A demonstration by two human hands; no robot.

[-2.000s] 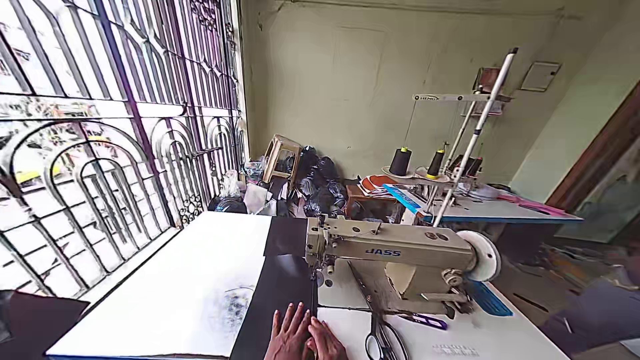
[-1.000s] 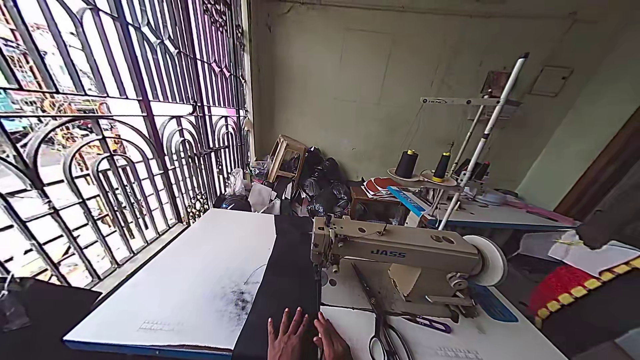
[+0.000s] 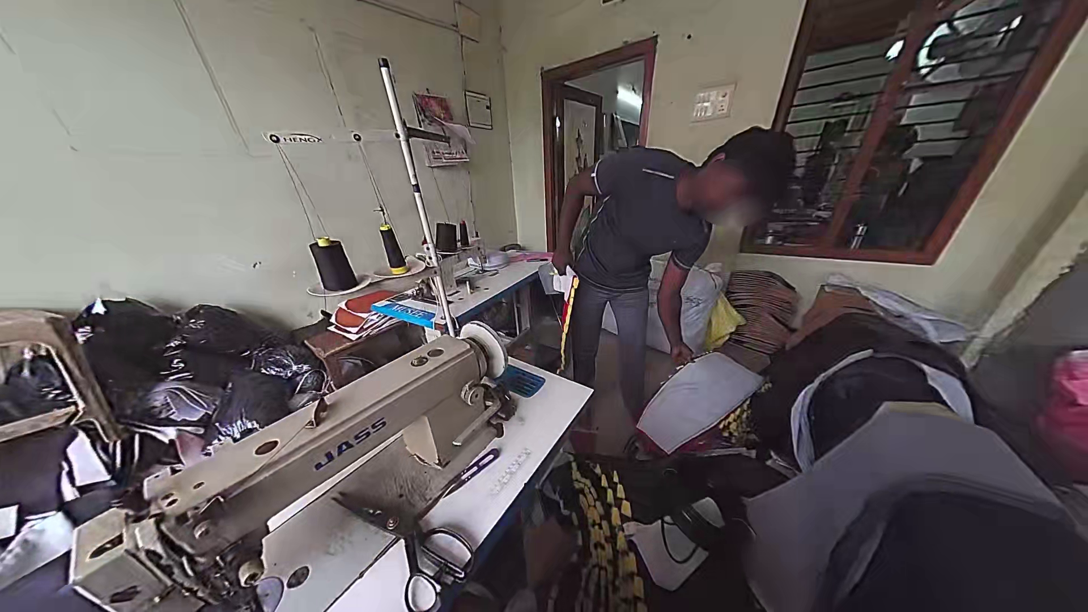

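Observation:
A blurred shape that looks like my right hand [image 3: 548,548] is low in the view, beside dark cloth with yellow-patterned strips [image 3: 602,531]; its fingers and any hold are unclear. My left hand is out of view. Left of it stands a JASS sewing machine [image 3: 340,442] on a white table [image 3: 548,408]. Black-handled scissors [image 3: 416,544] lie open on the tabletop below the machine arm, with a small purple-handled tool [image 3: 478,467] behind them. Black thread cones [image 3: 333,265] stand on a spool stand beyond the machine.
A co-worker [image 3: 637,221] bends over beyond the table, one hand at a white panel with red edging [image 3: 701,399], the other holding a red-and-yellow strip [image 3: 568,323]. Piled fabric [image 3: 901,476] fills the right side. Black plastic bags [image 3: 221,340] and a wooden stool [image 3: 51,331] are at left.
The view has swung far to the right. Both my hands lay at the machine's left front on dark cloth before; the left is now out of view. The co-worker has come fully into view.

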